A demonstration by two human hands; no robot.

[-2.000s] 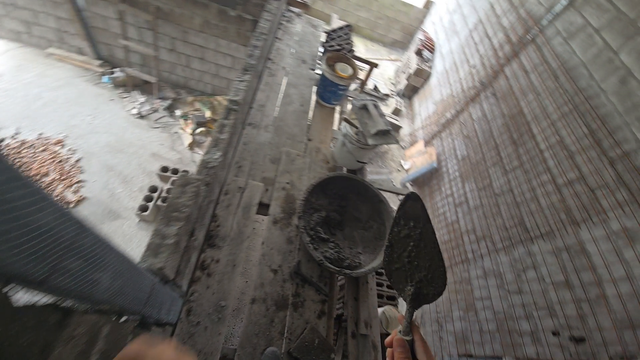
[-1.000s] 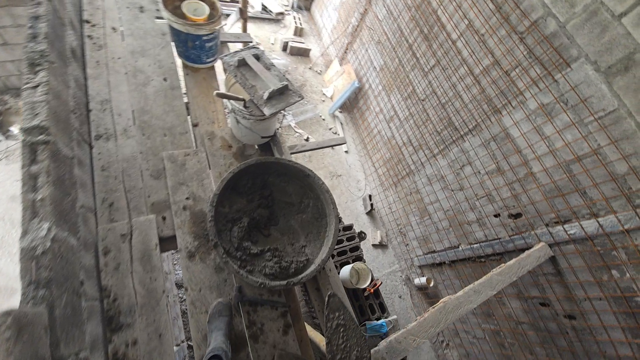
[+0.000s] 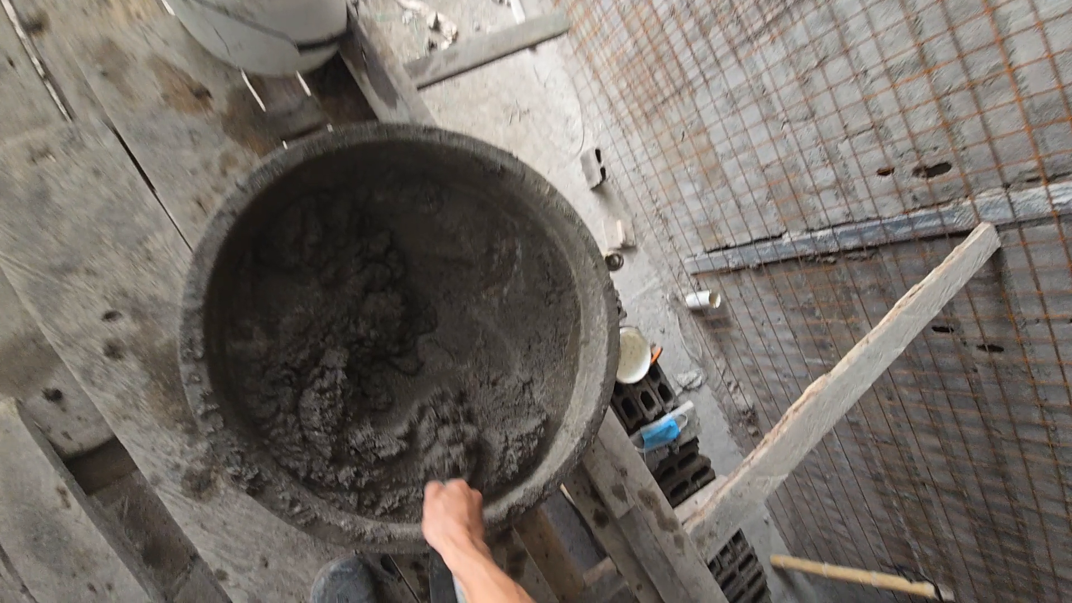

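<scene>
A large round tub (image 3: 590, 335) holds wet grey mortar (image 3: 368, 335), heaped unevenly towards its left and lower side. Over the tub's near rim is my right hand (image 3: 452, 512), closed in a fist, with the forearm coming from the bottom edge. The fist appears to be around the trowel's handle; the blade cannot be told apart from the dark mortar beyond the fingers. My left hand is out of view.
The tub stands on wooden planks (image 3: 126, 251) with gaps between them. A boot (image 3: 343, 582) is below it, a white bucket (image 3: 268, 33) above. Lower at right lie hollow blocks (image 3: 691, 477) and a slanting board (image 3: 837, 377) by a wall with wire mesh (image 3: 921, 84).
The view has come much closer to the tub. My right hand, holding the trowel up beside the tub two seconds ago, is now over its near rim. The blade seen earlier is no longer distinct.
</scene>
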